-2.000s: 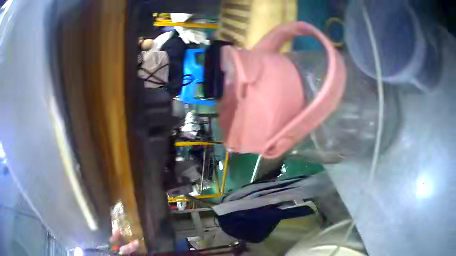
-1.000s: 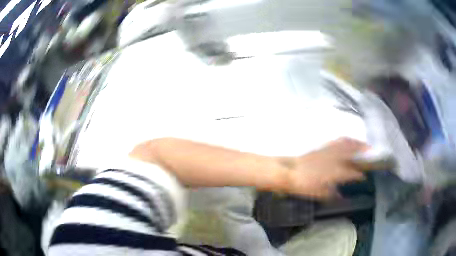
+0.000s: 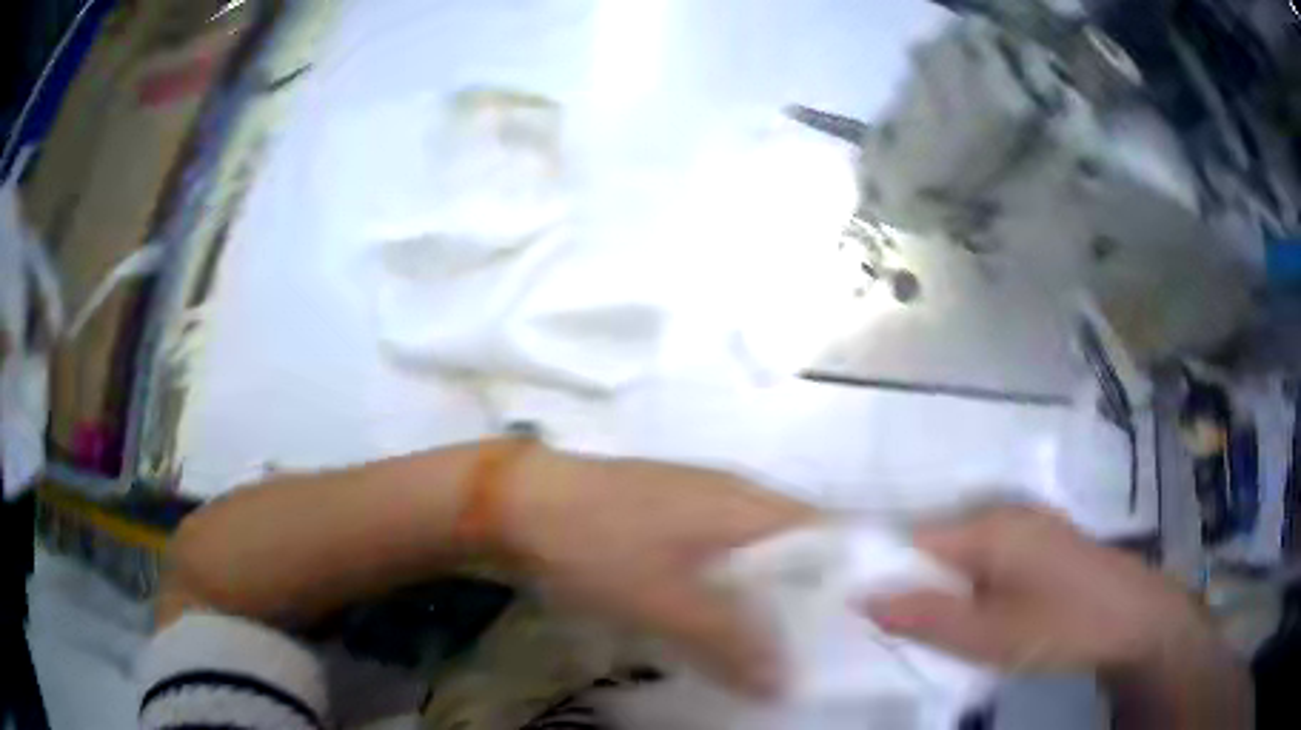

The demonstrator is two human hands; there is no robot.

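My left hand (image 3: pixel 664 549) comes in from the left at the table's front edge, with its fingers on a white fabric piece (image 3: pixel 828 585). My right hand (image 3: pixel 1020 585) holds the same piece from the right. Both hands are blurred, and the piece is bunched between them above my lap. Another white fabric piece (image 3: pixel 528 292) lies loosely folded on the white table (image 3: pixel 286 371), beyond my left forearm. The sewing machine head (image 3: pixel 985 157) stands at the upper right, with bright glare beside it over the needle area.
The grey machine bed (image 3: pixel 956 335) with a dark edge line lies right of the table fabric. White strips (image 3: pixel 22 328) hang at the far left beside a brown surface. Dark slim items lie at the right table edge. Yellow bars show at the lower left.
The view has swung from a pink-lidded jug and the floor to the table. My right hand has come into clear view, and both hands now hold white fabric.
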